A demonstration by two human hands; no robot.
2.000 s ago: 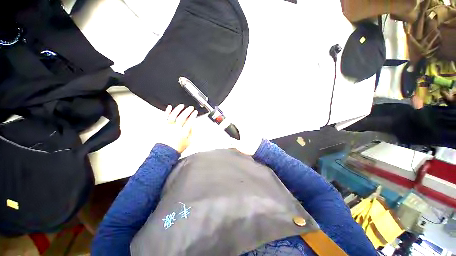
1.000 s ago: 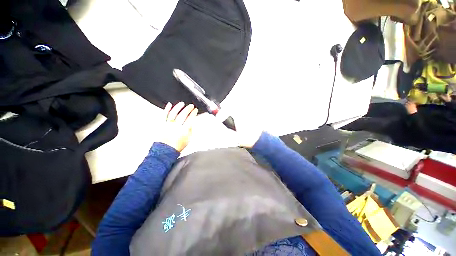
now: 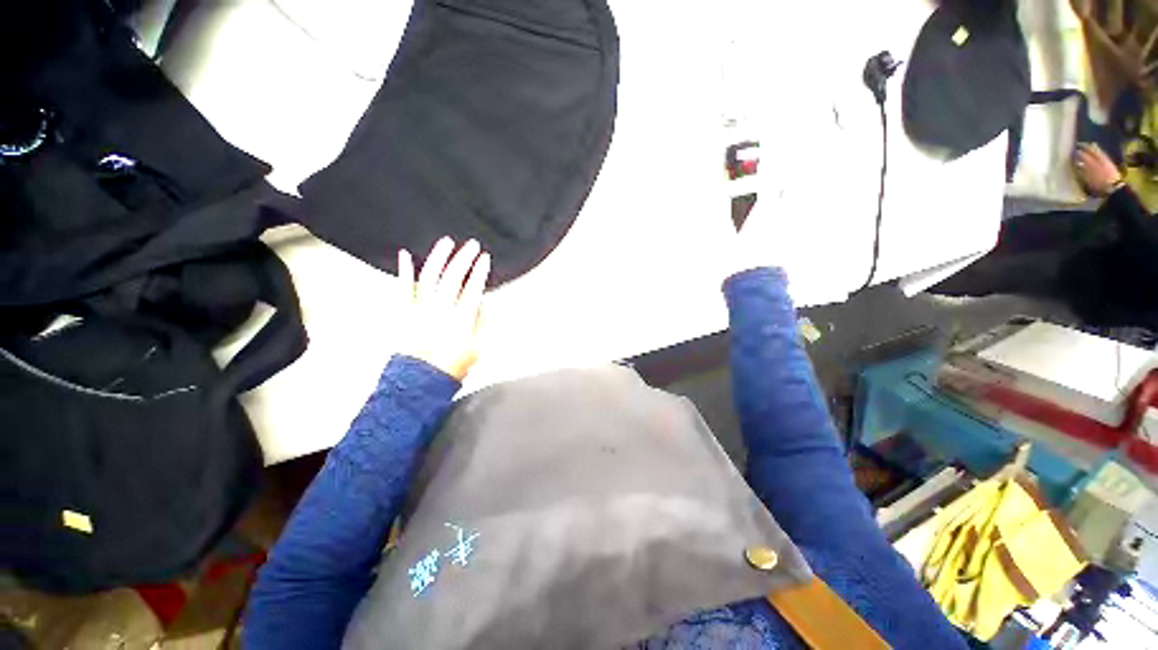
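Observation:
A black crescent bag (image 3: 489,133) lies on the white tabletop, its top cut off by the picture's edge. My left hand (image 3: 445,298) lies at its lower edge, fingers spread and fingertips touching the fabric. A slim wand (image 3: 743,163) with a red-and-white middle and dark lower end is right of the bag, clear of it; its tip is washed out in glare. My right hand (image 3: 752,244) is at the wand's dark end, closed on it; its outline is nearly lost against the white table.
Piled black bags and straps (image 3: 140,241) lie left. A black cable with plug (image 3: 880,76) and another black bag (image 3: 965,79) lie right. Another person's hand (image 3: 1096,169) shows at far right. Yellow pieces (image 3: 1003,546) and a blue-green frame (image 3: 908,394) are below the table edge.
My right hand and the wand have moved right and away from me, off the bag; the wand now stands more upright in view. My left hand stays at the bag's edge.

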